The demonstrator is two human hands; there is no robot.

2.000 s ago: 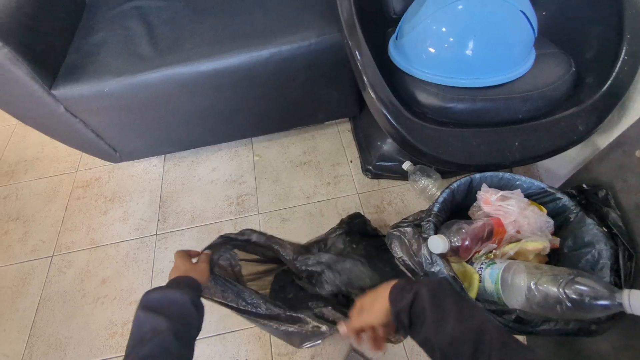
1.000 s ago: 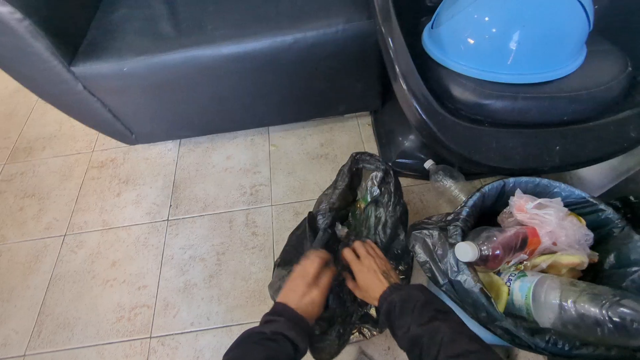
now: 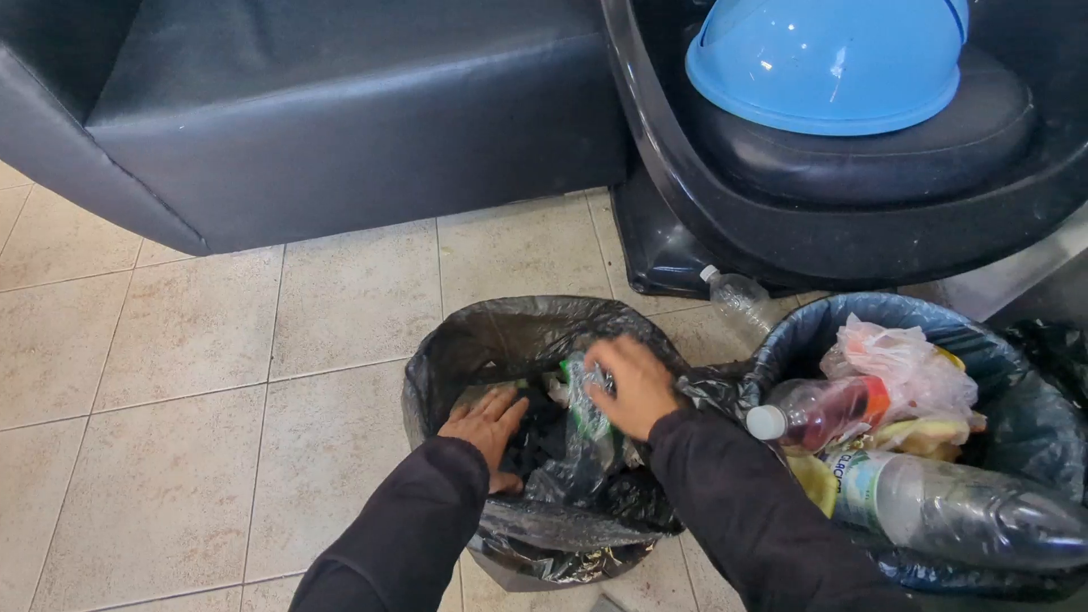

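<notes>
A black plastic bag lines a round bin on the tiled floor, its mouth spread wide. Inside lie dark rubbish and a crumpled clear plastic wrapper with green parts. My left hand rests inside at the left, fingers spread, holding nothing visible. Over the wrapper is my right hand, fingers apart and curved; whether it touches the wrapper I cannot tell. To the right, a second lined bin holds a large clear plastic bottle, a smaller bottle with a red label and a pinkish plastic bag.
An empty clear bottle lies on the floor behind the bins. A black sofa stands at the back left. A blue dome-shaped lid sits on the black chair at the back right. Floor tiles extend at left.
The black bag, held up by its edge and then bunched under both hands, is now spread wide around the rubbish. My hands have moved apart inside it.
</notes>
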